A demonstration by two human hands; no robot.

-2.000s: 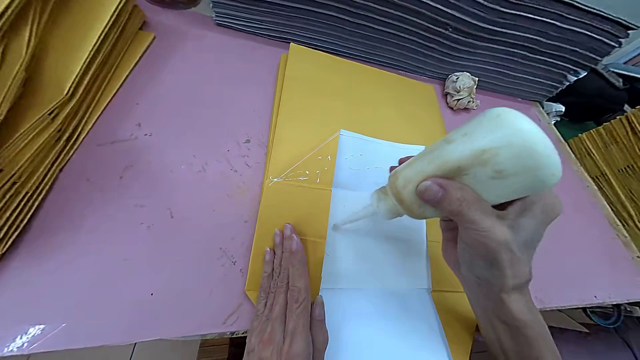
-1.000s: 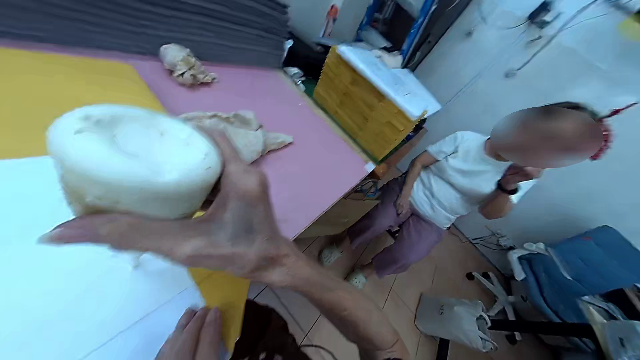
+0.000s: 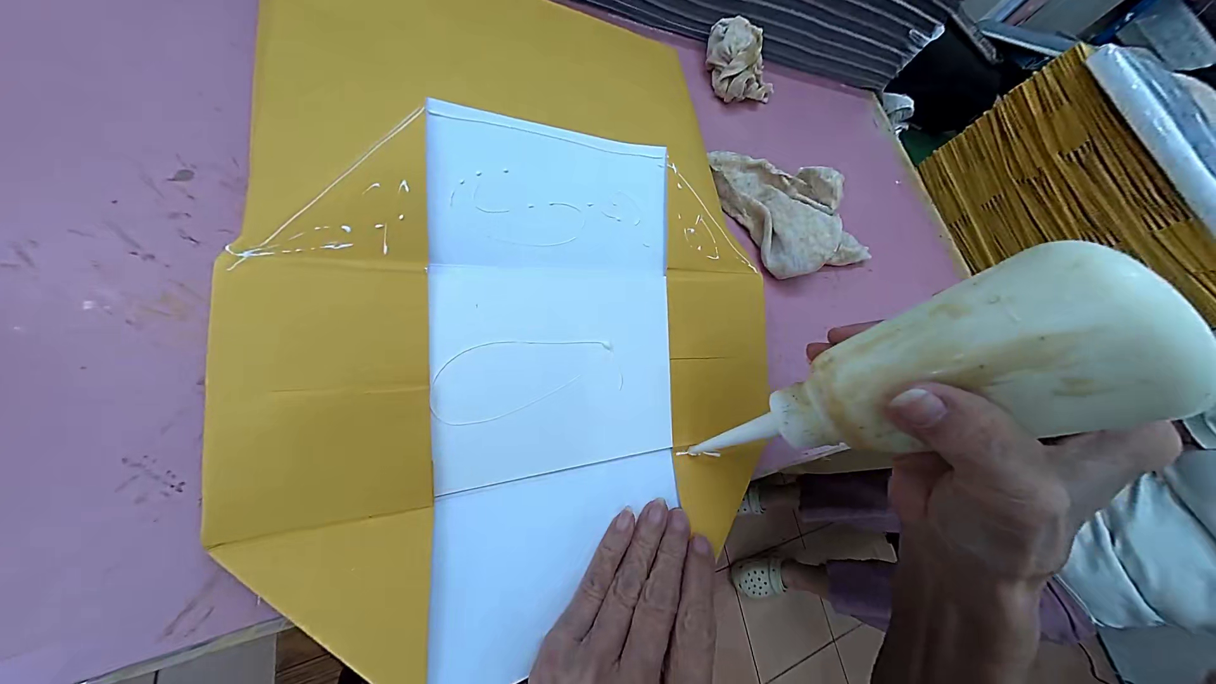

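Note:
A creased yellow paper sheet [image 3: 323, 456] lies on the pink table, with white paper [image 3: 551, 313] down its middle. White glue lines mark both papers near the top, and a glue loop crosses the white panel. My right hand [image 3: 997, 484] is closed around a squeeze glue bottle [image 3: 1026, 332], tilted with its nozzle tip down at the yellow paper just right of the white edge, where a short glue streak shows. My left hand [image 3: 636, 608] rests flat on the lower white paper, fingers together, gripping nothing.
Two crumpled cloths [image 3: 798, 214] lie right of the papers. Behind them is a dark grey stack [image 3: 807, 38]. Folded yellow paper pieces [image 3: 1064, 171] are piled at the right. A seated person's clog [image 3: 758, 577] and legs show beyond the pink table's edge [image 3: 180, 655].
Two seconds ago the nozzle was over the white paper; now it is at the yellow part on the right. My left hand has moved from the yellow left side onto the white paper.

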